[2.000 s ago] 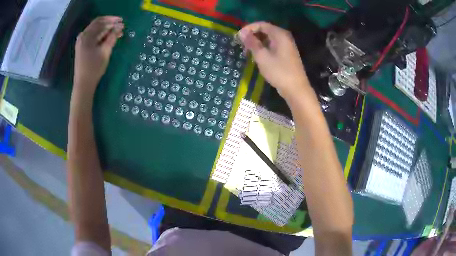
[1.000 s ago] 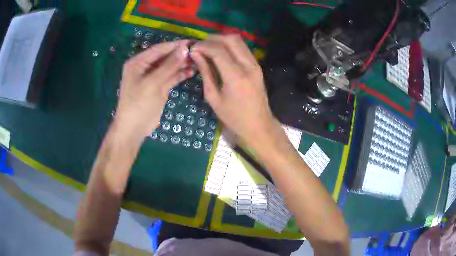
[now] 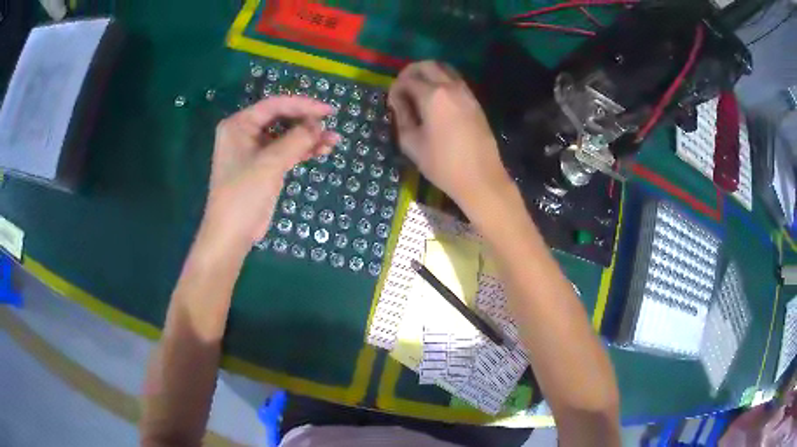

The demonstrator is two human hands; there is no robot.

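The left parts tray (image 3: 322, 215), a grid of small round silvery components, lies on the green mat inside yellow tape. My left hand (image 3: 266, 157) is over the tray's left part, fingertips and thumb a little apart; I cannot tell if a small component is between them. My right hand (image 3: 441, 122) is at the tray's upper right edge, fingers curled down; its fingertips are blurred and what they hold cannot be told. Two loose round components (image 3: 180, 101) lie left of the tray.
Label sheets (image 3: 393, 301) with yellow paper (image 3: 443, 262) and a thin black stick (image 3: 459, 303) lie front centre. The black fixture (image 3: 581, 161) with red wires stands right of my right hand. The right parts tray (image 3: 677, 279) is further right. A white-topped stack (image 3: 54, 96) is far left.
My hands met over the tray a second ago and are now apart. My right hand has moved right to the tray's edge. My left hand stays over the tray's left part.
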